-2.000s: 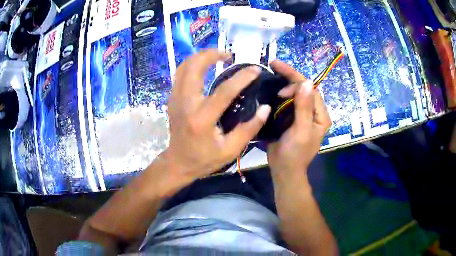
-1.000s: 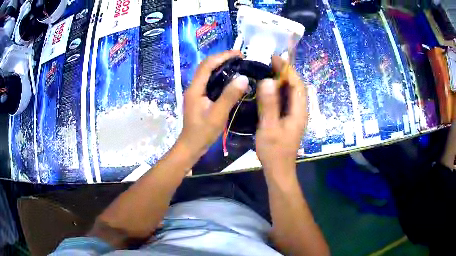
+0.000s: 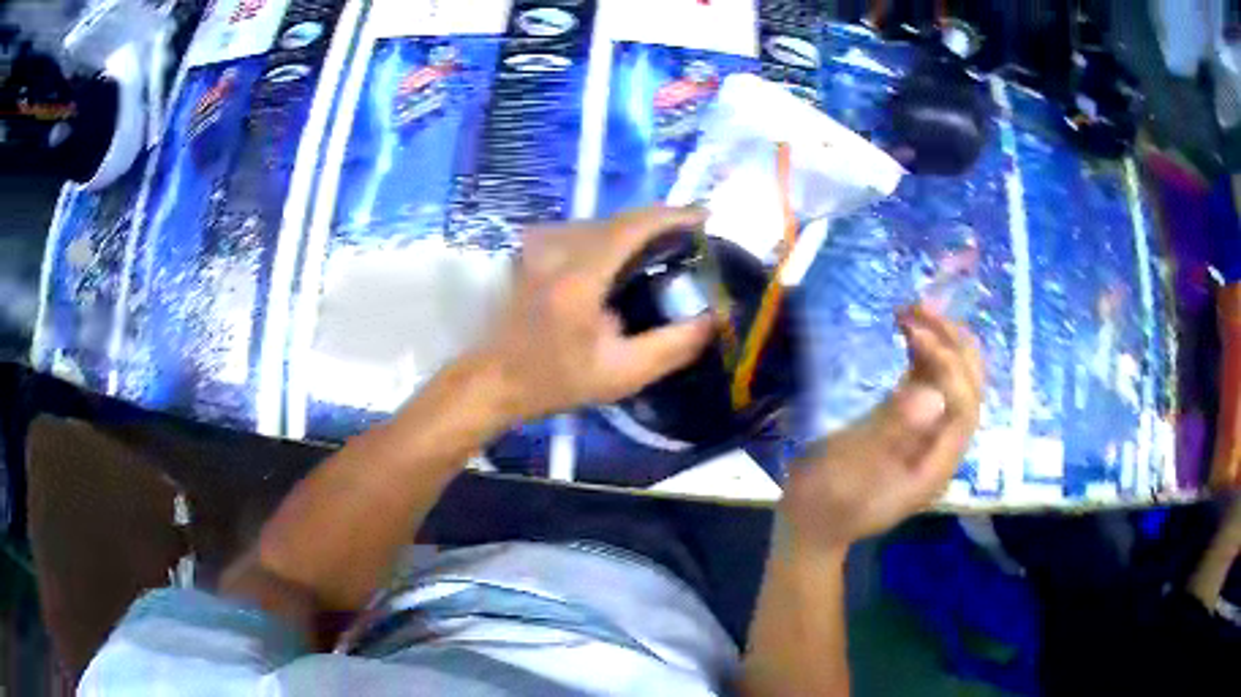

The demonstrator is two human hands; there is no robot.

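Note:
My left hand (image 3: pixel 565 320) grips the black camera head (image 3: pixel 660 293) by its left side, thumb and fingers around the shell. A pale round part shows in its open face. The head sits over the black opening of the housing (image 3: pixel 667 433), whose white rim shows below. The white mounting arm (image 3: pixel 789 157) points away from me. Yellow and orange lead wires (image 3: pixel 768 327) rise from the opening and lie across the arm. My right hand (image 3: pixel 905 429) is off to the right of the housing, fingers loosely curled, slightly blurred, touching neither part.
Blue printed sheets (image 3: pixel 422 150) cover the bench. A part-built white-and-black unit (image 3: pixel 129 102) lies at the far left. A black camera head (image 3: pixel 939 116) sits beyond the arm, with more dark parts behind. An orange thing (image 3: pixel 1229 368) is at the right edge. A brown carton (image 3: pixel 102 545) is below left.
My right hand has let go and moved right, away from the housing. The wires now stretch up across the white arm. My left hand still holds the head. The whole view has shifted.

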